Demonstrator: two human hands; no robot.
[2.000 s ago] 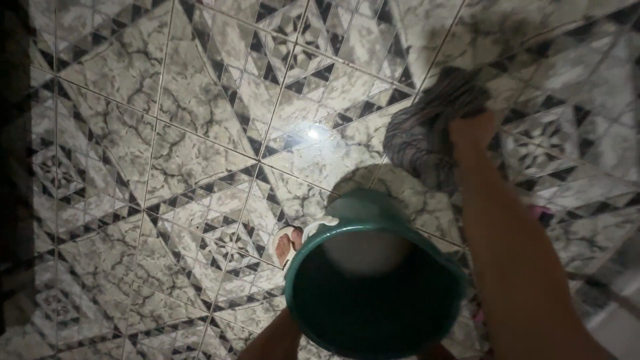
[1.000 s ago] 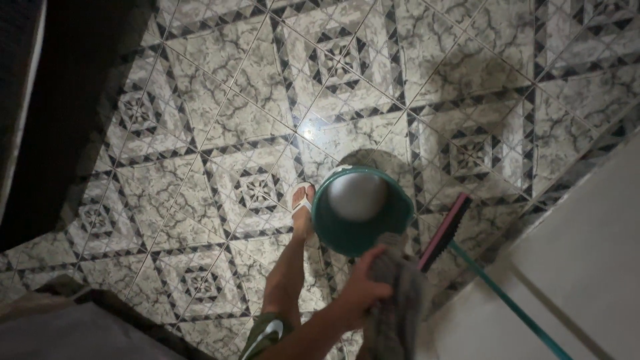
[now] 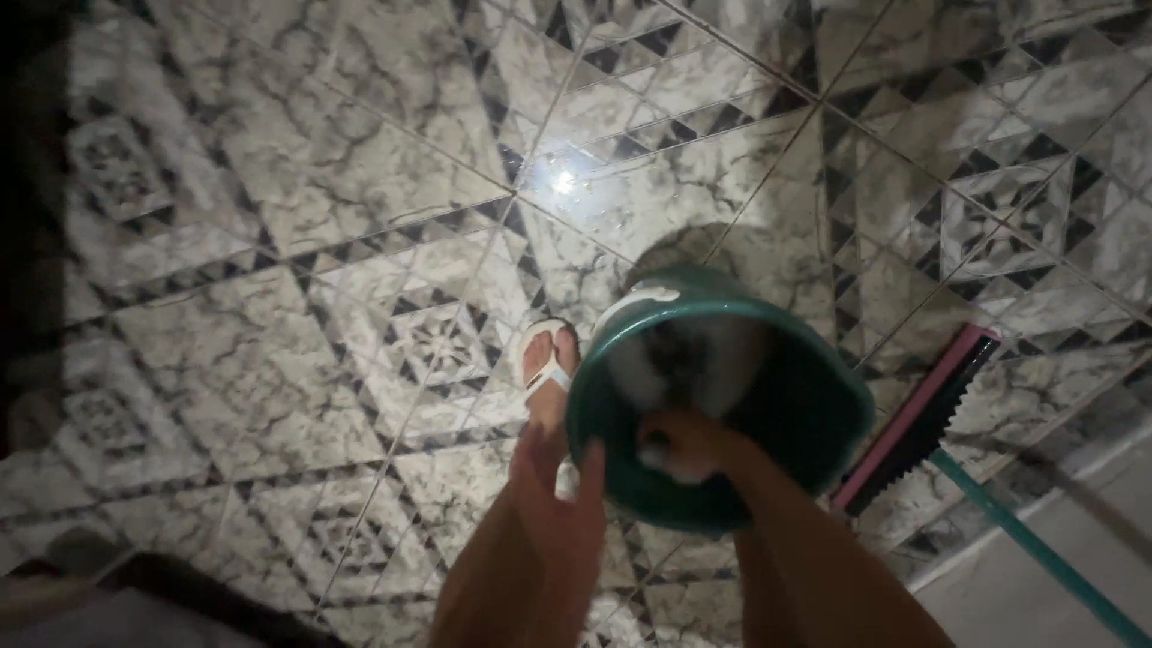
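Note:
A green plastic bucket stands on the patterned tile floor, a white patch on its outer side near the rim. My right hand reaches down inside it, fingers curled and blurred; whether they grip something cannot be told. Whitish and dark shapes show in the bucket, too dim to name. Just left of the rim is my left hand, its fingers apart and nothing in it. No grey cloth can be made out clearly.
To the right of the bucket lies a pink and black broom or squeegee head with a teal handle. My foot in a white flip-flop is beside the bucket's left side. Wet glare shows on the tiles. A pale raised edge runs at lower right.
One second ago a hand held a grey cloth at the bucket's near side. Now my right hand is inside the bucket, and my left hand is beside its rim. The view has shifted closer.

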